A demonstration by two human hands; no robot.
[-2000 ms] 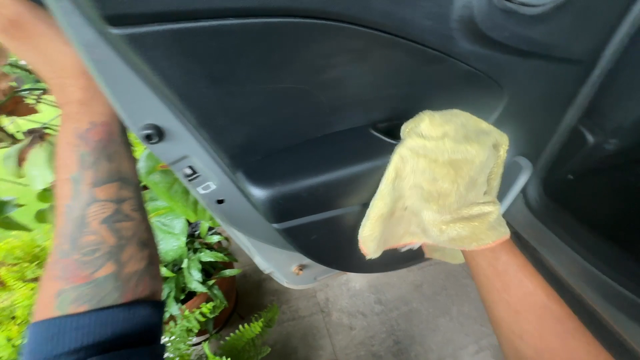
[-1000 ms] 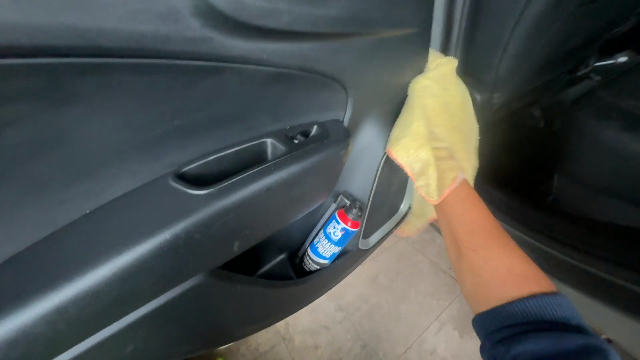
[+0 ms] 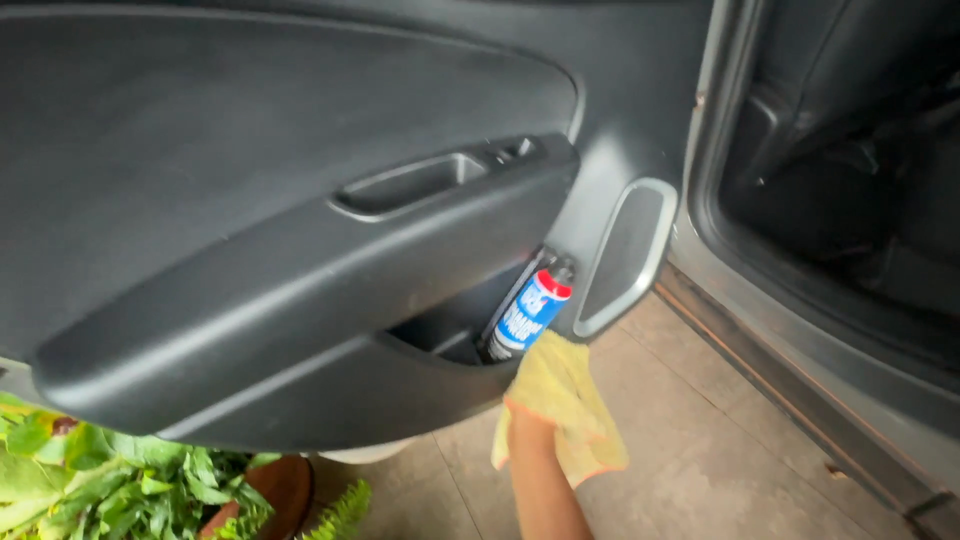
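A yellow cloth (image 3: 562, 397) with an orange edge covers my right hand (image 3: 536, 412), whose fingers are hidden under it. The cloth lies against the lower edge of the black car door panel (image 3: 420, 262), just below the door pocket (image 3: 435, 330). In that pocket leans a blue and black can (image 3: 529, 315) with a red band and writing on it. Above the pocket is the armrest with its pull recess (image 3: 412, 184) and a window switch (image 3: 517, 150). A speaker grille (image 3: 630, 255) is right of the can. My left hand is out of view.
The door stands open beside the car's door sill (image 3: 772, 382) and dark interior (image 3: 862, 180). Leafy plants (image 3: 127, 480) and a brown pot (image 3: 274, 495) stand under the door at the lower left. Grey floor tiles (image 3: 675, 420) lie below.
My right hand with the cloth has moved from beside the panel's front edge, above the speaker grille, down to below the pocket. My left arm, seen two seconds ago, has left the view. The view has shifted.
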